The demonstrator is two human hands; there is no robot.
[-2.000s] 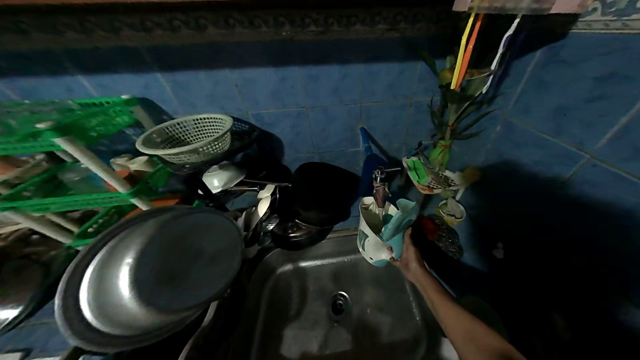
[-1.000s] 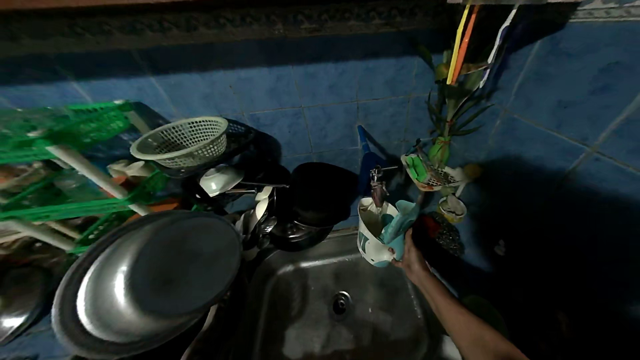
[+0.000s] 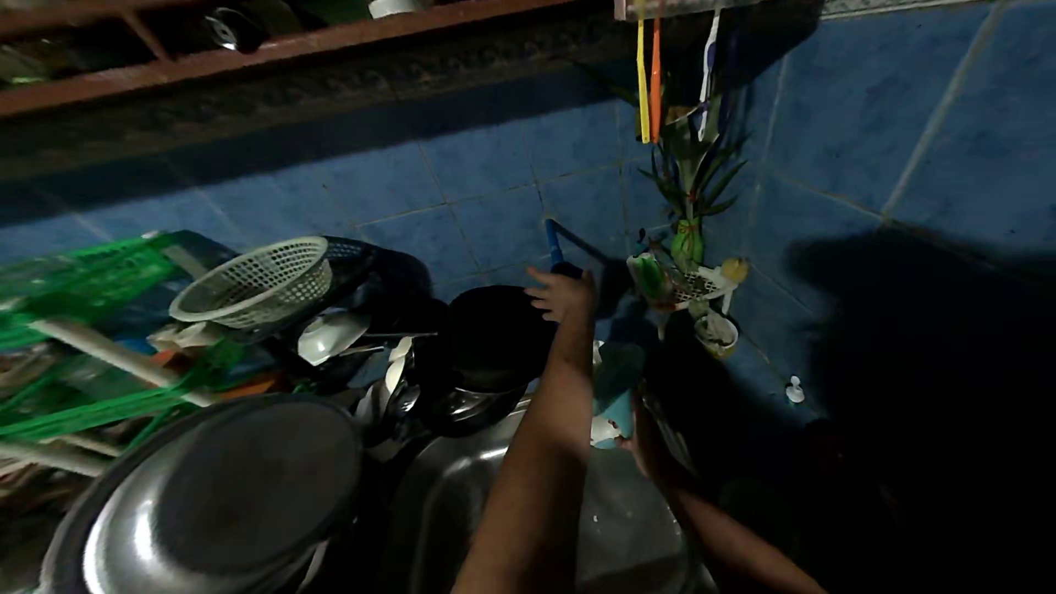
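Note:
My left hand (image 3: 565, 295) reaches over the back of the metal sink (image 3: 462, 470), fingers spread, in front of the blue pipe (image 3: 553, 242) on the tiled wall. Nothing shows in its fingers; the faucet area behind it is hidden. My right hand (image 3: 648, 441) is lower and to the right, holding a white container (image 3: 605, 431) with a light-blue part (image 3: 620, 408) over the sink's right side. My left forearm covers much of that container. A dark round pot (image 3: 495, 338) stands just left of my left hand.
An upturned metal basin (image 3: 256, 487) lies at the left, near a green plastic rack (image 3: 91, 276). Above it are a woven-look plastic basket (image 3: 256, 285) and a white bowl (image 3: 330, 337). A small wall basket (image 3: 697, 285) and a potted plant (image 3: 689, 190) hang at the right.
My left hand and forearm have come into view and extend toward the wall. My right hand still holds the container. The view has shifted somewhat.

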